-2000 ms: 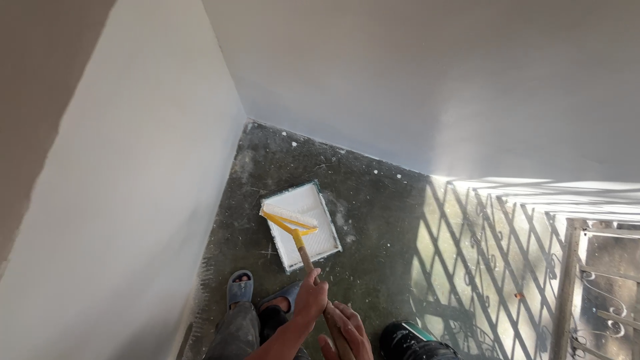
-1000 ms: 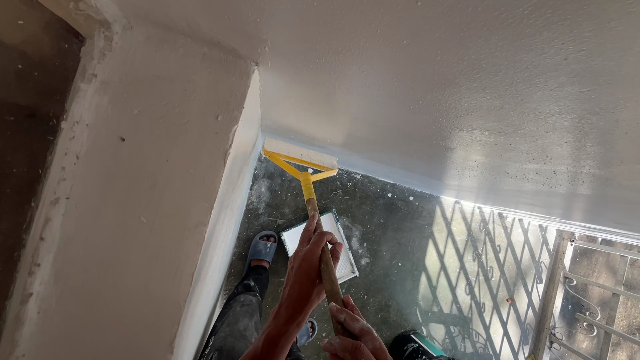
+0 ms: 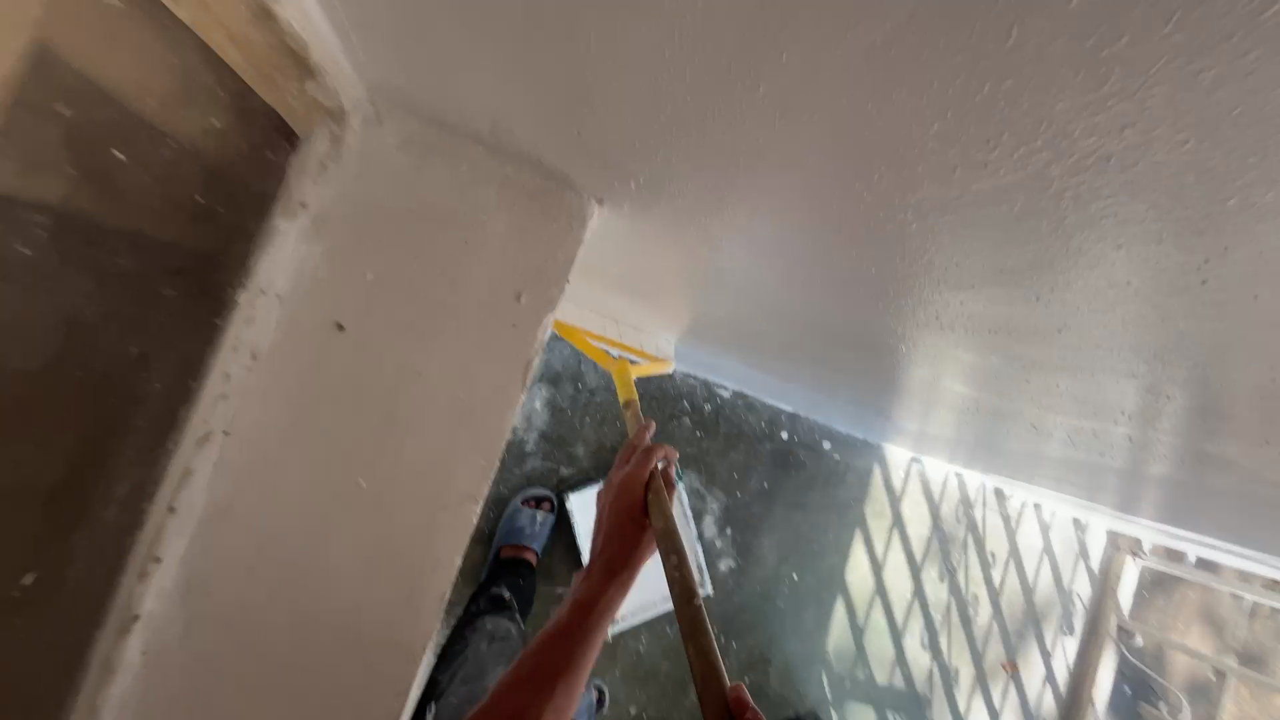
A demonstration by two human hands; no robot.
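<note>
My left hand (image 3: 630, 500) grips the upper part of a wooden pole (image 3: 685, 590), close below a yellow paint roller frame (image 3: 624, 378). Of my right hand (image 3: 743, 702), only a small part shows at the bottom edge, against the lower pole; its grip is mostly cut off. The pale roller head lies along the low part of the light wall (image 3: 800, 250), near the corner. Under my left arm, a white paint tray (image 3: 655, 590) rests on the dark floor, partly hidden.
A narrow wall face (image 3: 370, 400) stands on the left, with a dark opening beyond it. A metal grille (image 3: 1100, 620) is at the lower right, its shadow on the floor. My sandalled foot (image 3: 525, 525) stands beside the tray.
The roller was over the tray two seconds ago; it has moved up to the wall by the corner. My right hand has slipped mostly out of view. The view has shifted.
</note>
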